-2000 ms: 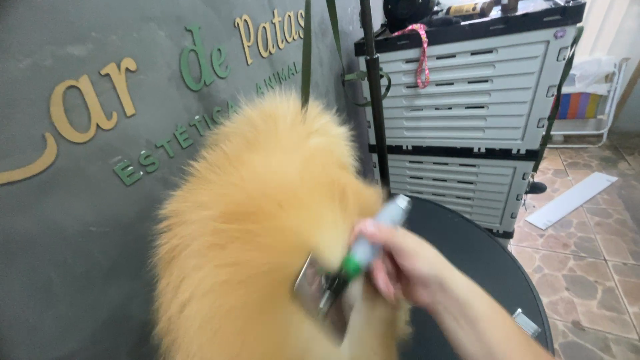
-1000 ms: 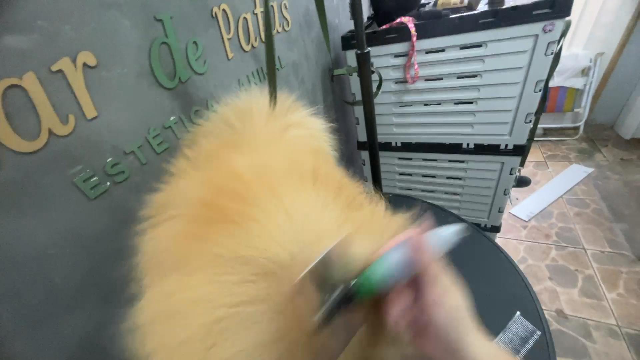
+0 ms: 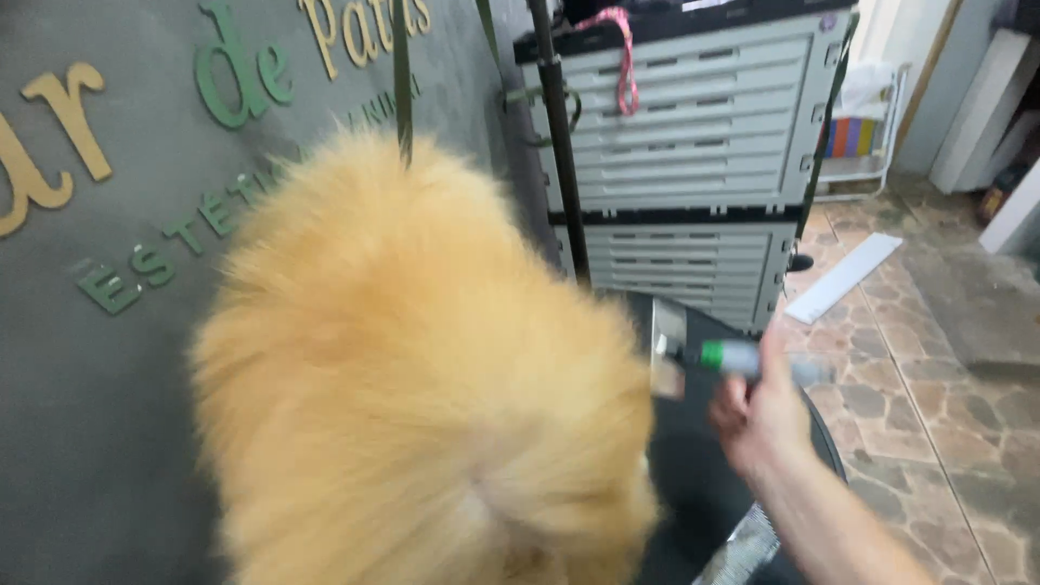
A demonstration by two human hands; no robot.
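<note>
A fluffy, golden-furred dog (image 3: 422, 341) fills the middle of the view, its rear toward me. My right hand (image 3: 764, 406) is closed around the grey and green handle of a slicker brush (image 3: 735, 357). The brush's flat rectangular head is just right of the dog's fur, over the round black grooming table (image 3: 699, 463). A metal grooming comb (image 3: 743, 548) lies near the table's right edge, below my right forearm. A dark strap (image 3: 403, 89) runs down to the dog's far end. My left hand is not in view.
A black upright pole (image 3: 563, 146) stands beyond the dog. Behind it are stacked grey crates (image 3: 682, 138) with a pink patterned leash (image 3: 627, 69) hanging over them. A dark wall (image 3: 89, 431) with raised lettering runs along the left. A white strip (image 3: 845, 278) lies on the tiled floor.
The brush was against the dog's fur in both earlier frames. My right hand has moved right with it, and the brush head is now off the coat, beside the dog.
</note>
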